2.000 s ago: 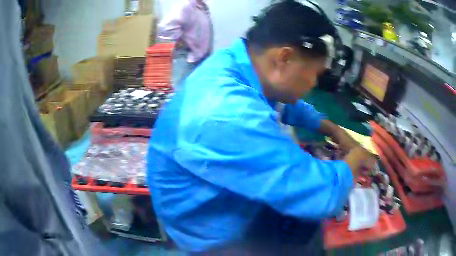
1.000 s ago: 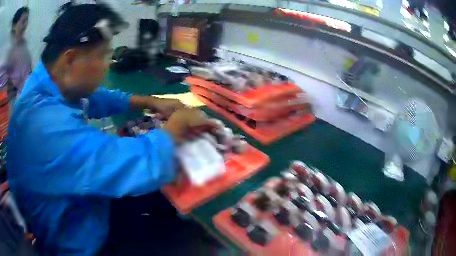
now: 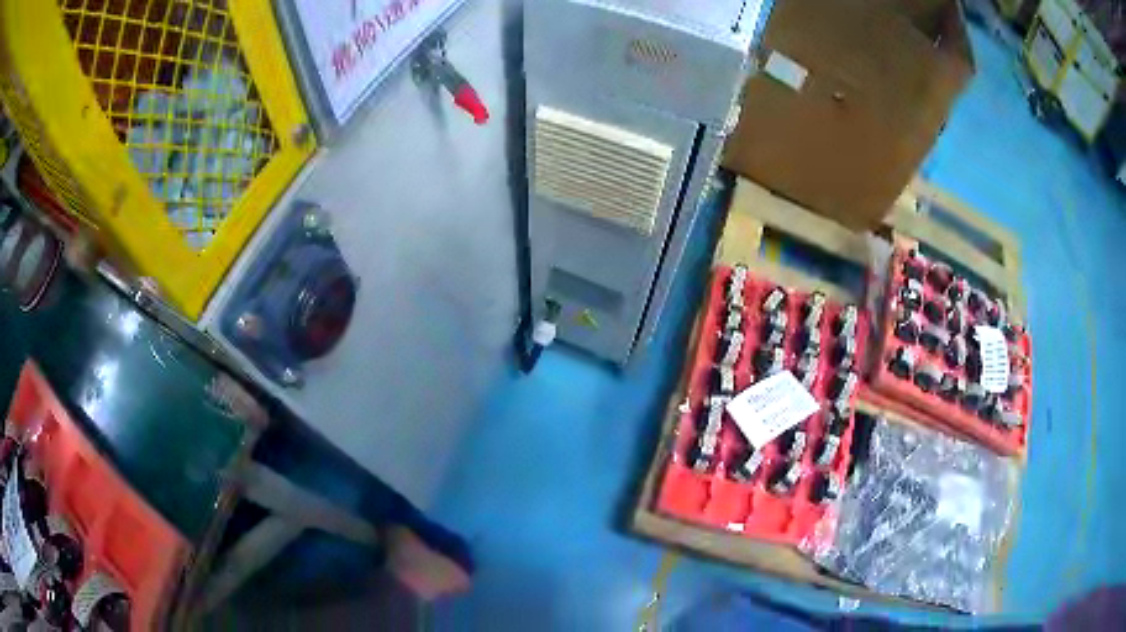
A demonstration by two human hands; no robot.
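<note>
A salmon-red foam tray (image 3: 93, 494) with watches lies on the green bench at the lower left. A white paper sheet (image 3: 17, 525) lies on its watches. A blurred skin-toned shape (image 3: 426, 565) beside dark blue cloth is at the bottom, left of centre; it may be my left hand, but its fingers and any hold are unclear. A dim purplish patch (image 3: 1096, 612) is cut off at the bottom right corner; it may be my right hand, but I cannot tell.
A red watch tray (image 3: 710, 500) and another (image 3: 945, 410) sit on a wooden pallet, beside wrinkled clear film (image 3: 920, 512). A brown carton (image 3: 840, 105) stands behind. A grey cabinet (image 3: 599, 266) and yellow mesh guard (image 3: 290, 117) are at the centre and left.
The view has swung right and down, from the co-worker in blue and the bench trays to the machine, cabinet and floor pallet. The co-worker and fan are out of view.
</note>
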